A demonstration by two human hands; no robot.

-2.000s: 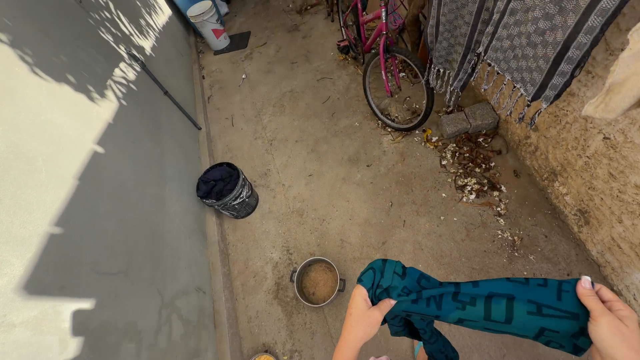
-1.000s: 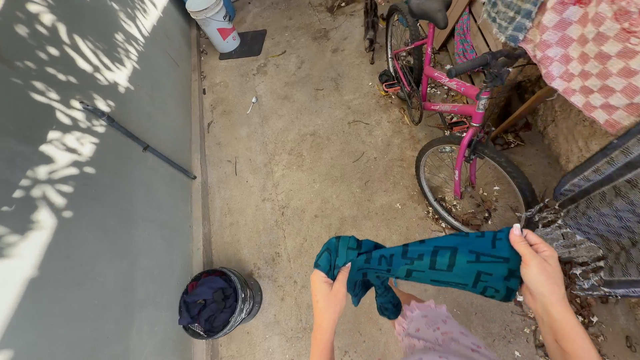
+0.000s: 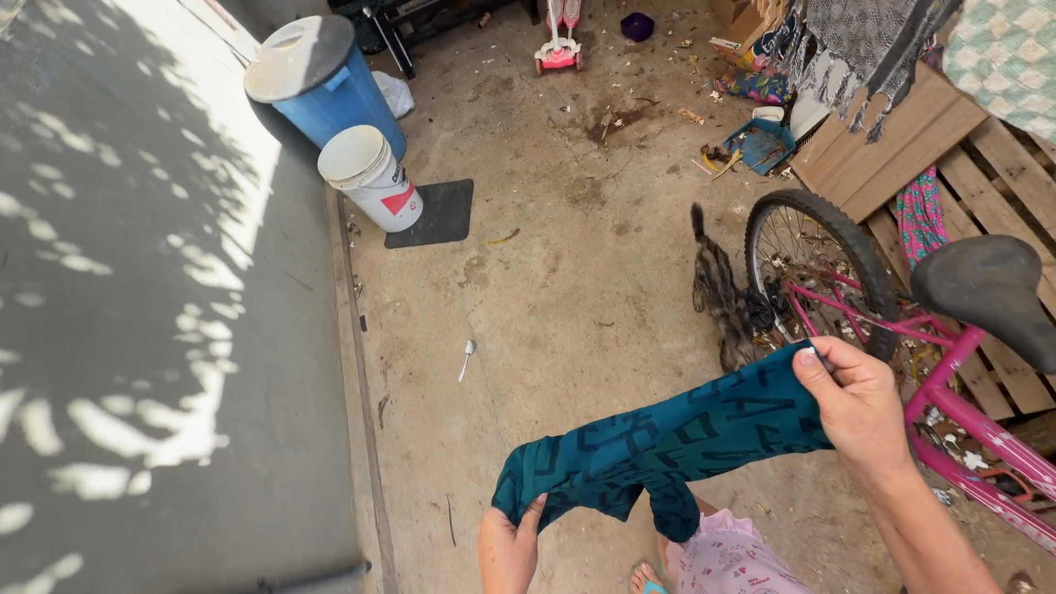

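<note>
A teal cloth garment (image 3: 660, 437) with dark printed letters is stretched between both hands at the lower centre. My left hand (image 3: 513, 540) pinches its lower left end, thumb on top. My right hand (image 3: 850, 396) grips the upper right end, higher than the left. A loose, bunched part of the fabric hangs down near the middle, over pink patterned clothing (image 3: 734, 557). Which part of the garment each hand holds cannot be told.
A pink bicycle (image 3: 957, 363) stands at the right, by wooden pallets (image 3: 982, 198). A striped cat (image 3: 719, 289) is beside its wheel. A white bucket (image 3: 371, 181) and blue bin (image 3: 338, 91) stand by the left wall. A spoon (image 3: 468, 356) lies on the ground.
The view has swung along the yard, bringing the blue bin and the cat into sight. Both hands still hold the teal garment, now slanting up more steeply to the right.
</note>
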